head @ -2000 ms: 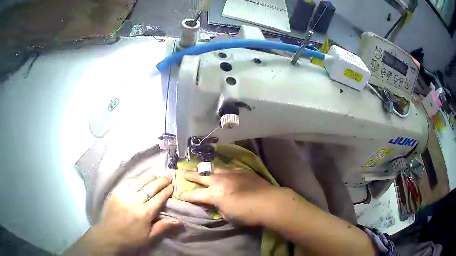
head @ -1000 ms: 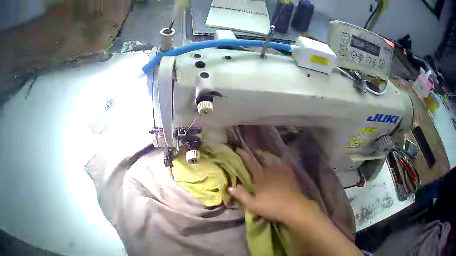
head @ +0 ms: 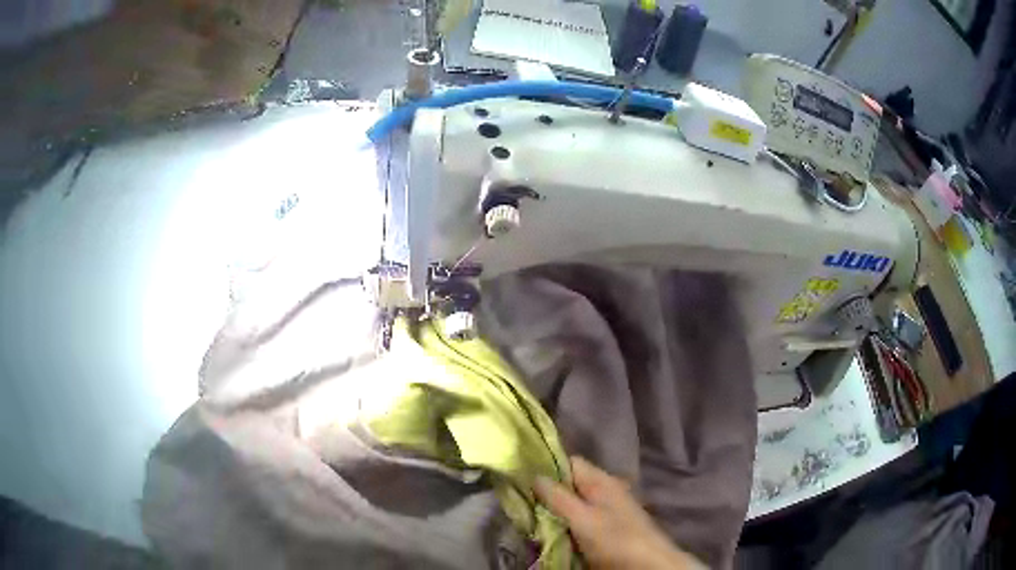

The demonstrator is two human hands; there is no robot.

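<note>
The grey-taupe fabric panel (head: 423,512) lies in folds over the table in front of and beneath the sewing machine. The yellow-green fabric piece (head: 474,418) lies on it, running from the presser foot (head: 392,325) down towards the wearer. My right hand (head: 607,514) holds the lower part of the yellow-green fabric between thumb and fingers. My left hand is not in view.
The white JUKI machine (head: 646,189) spans the middle, with a blue sleeve (head: 535,91) along its top. A control panel (head: 819,117) stands at the right rear. Red-handled snips (head: 908,384) lie in a tray at right. Thread cones (head: 680,39) and a pad (head: 540,33) are behind.
My left hand, earlier on the fabric left of the needle, has gone out of view. My right hand has moved down from near the needle and grips the yellow-green fabric, which is now stretched out longer.
</note>
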